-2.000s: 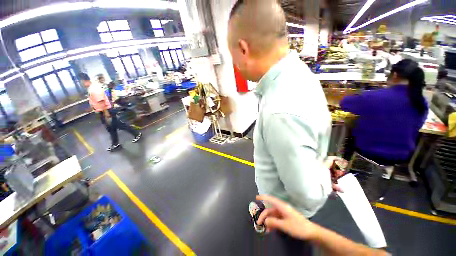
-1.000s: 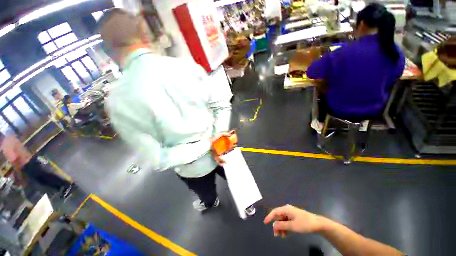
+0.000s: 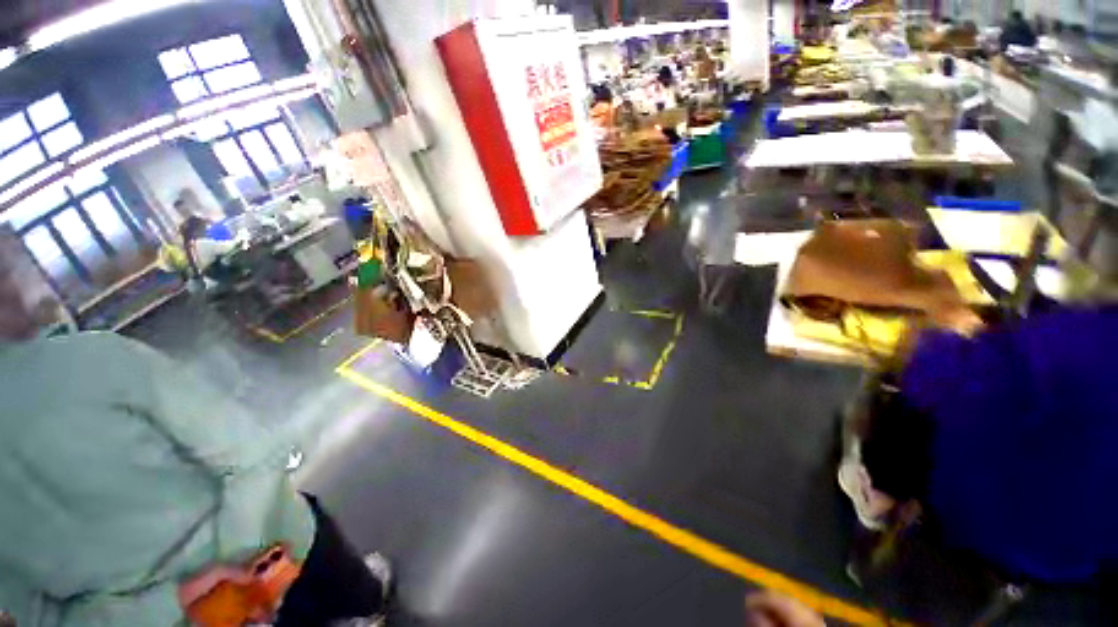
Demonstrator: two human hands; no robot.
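Observation:
My right hand (image 3: 782, 609) shows only as a small, blurred part at the bottom edge, over the dark floor near the yellow line; its fingers cannot be made out. My left hand is out of the picture. Nearest in front on the right, a brown soft bag piece (image 3: 864, 263) lies over yellow material (image 3: 858, 328) on a work table (image 3: 797, 343). The person in purple (image 3: 1024, 441) sits at this table, with a hand beside the brown piece. My hand is apart from it.
A person in a pale green shirt (image 3: 110, 472) is at the left, an orange object (image 3: 239, 594) at their hands. A white pillar carries a red and white box (image 3: 521, 123). Folded white-framed items (image 3: 472, 367) stand beside it. A yellow line (image 3: 576, 486) crosses the floor.
The view has swung and moved closer to the purple-clad worker's table. The green-shirted person has shifted to the left edge. My right hand has dropped almost out of the picture.

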